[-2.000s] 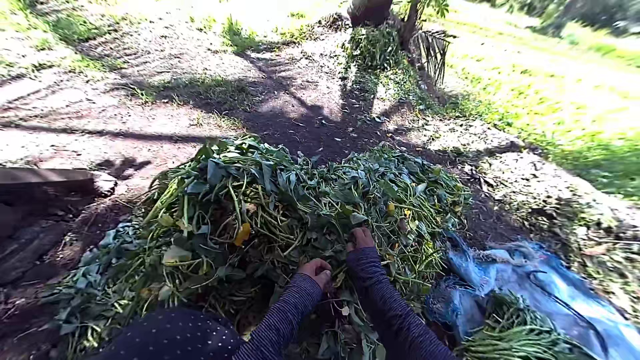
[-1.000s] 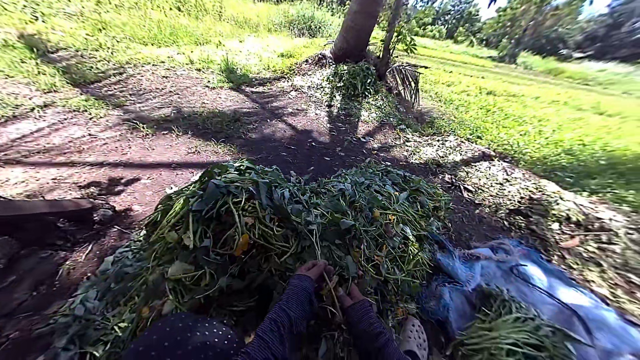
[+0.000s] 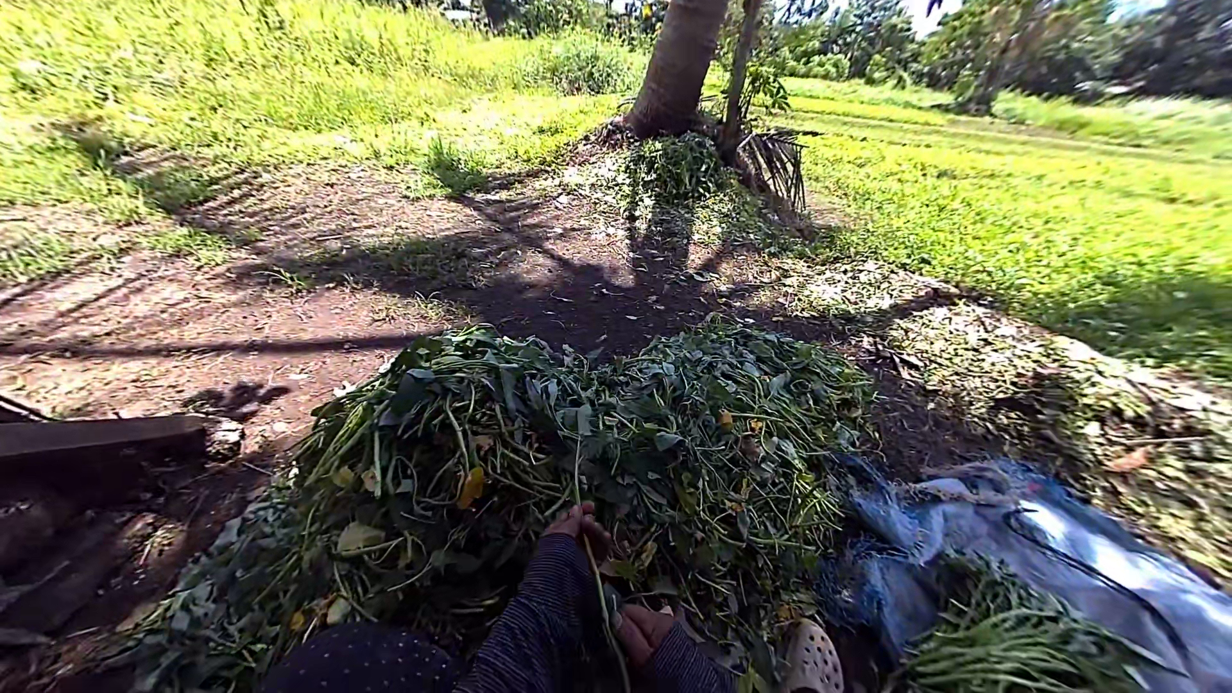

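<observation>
A big heap of leafy green vines [image 3: 712, 423] lies on the ground before me, with a few yellow leaves in it. My left hand [image 3: 577, 527] is over the near middle of the heap, its fingers closed on a long thin green stem [image 3: 599, 587]. The stem runs from the leaves down toward me. Lower and to the right, my right hand [image 3: 643, 630] is close beside the lower part of the same stem, fingers bent; whether it grips the stem is not clear. Dark striped sleeves cover both forearms.
A blue and white woven plastic sheet or sack [image 3: 1078, 558] lies at the right, with a bundle of green stems [image 3: 1030, 640] on it. A perforated clog [image 3: 813, 659] shows near the bottom. A dark plank-like piece [image 3: 106, 443] is at the left. A tree trunk [image 3: 679, 67] stands beyond.
The hands, close together over the heap before, are now one above the other along a stem, the right one lower. The view has tilted up.
</observation>
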